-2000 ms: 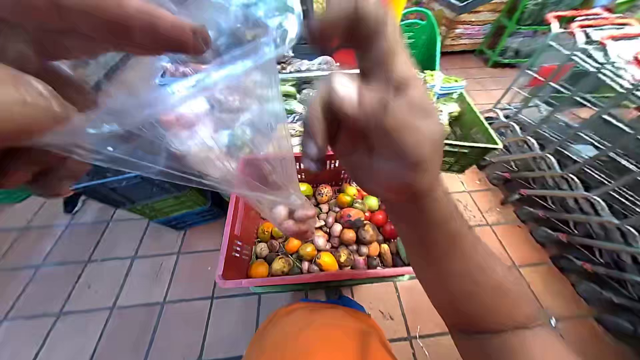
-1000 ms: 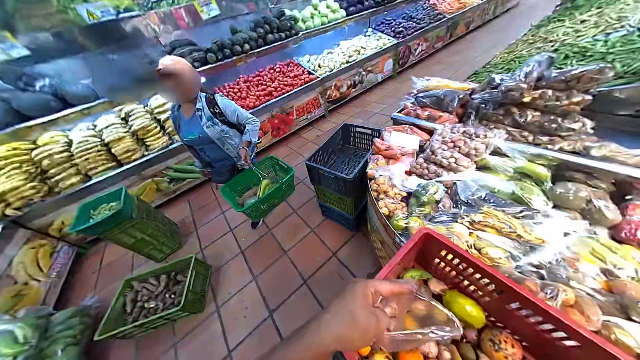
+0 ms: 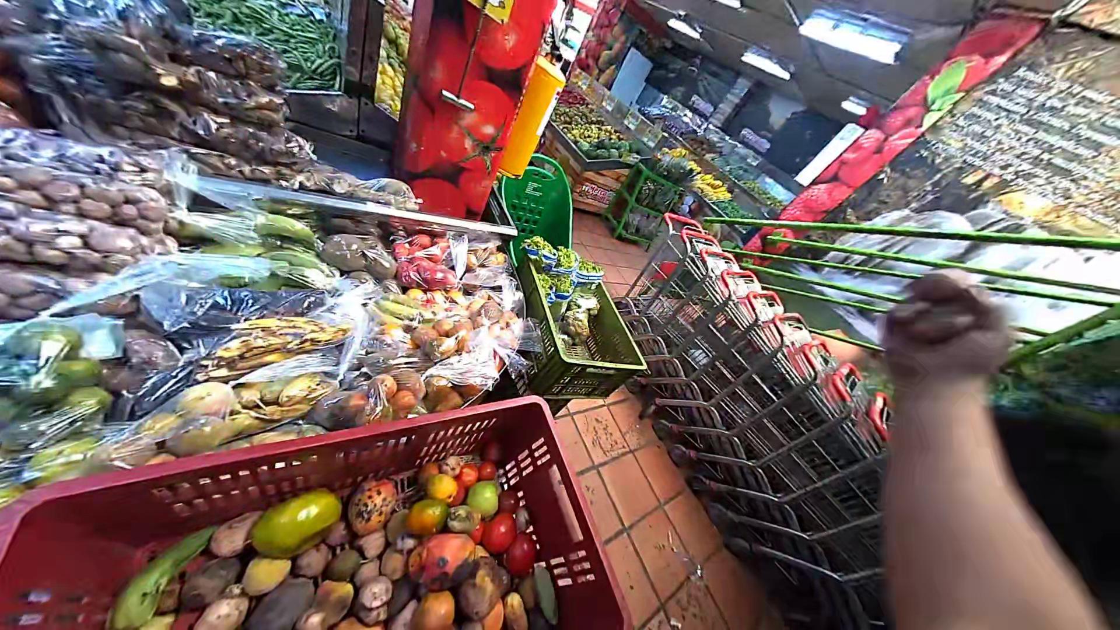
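My right hand (image 3: pixel 945 328) is raised at the right, blurred, with its fingers curled by the green bars of a metal rack (image 3: pixel 910 262); whether it grips anything cannot be told. My left hand is out of view. Below lies a red plastic crate (image 3: pixel 560 472) with mixed produce: a large green-yellow fruit (image 3: pixel 296 523), a spotted orange fruit (image 3: pixel 372 506), red tomatoes (image 3: pixel 499 532), a long green pod or plantain (image 3: pixel 157 577) and several brown tubers or potatoes. No clear plastic bag shows in the right hand.
Bagged produce (image 3: pixel 437 324) covers a display left of and beyond the crate. A green crate (image 3: pixel 604 350) stands on the tiled floor (image 3: pixel 630 507). Nested shopping carts (image 3: pixel 761 394) line the right side. Behind are a tomato-printed pillar (image 3: pixel 464 114) and produce shelves (image 3: pixel 604 131).
The view has swung strongly, from an aisle with another person to the carts and rack. A hand that held a clear bag over the red crate no longer shows there.
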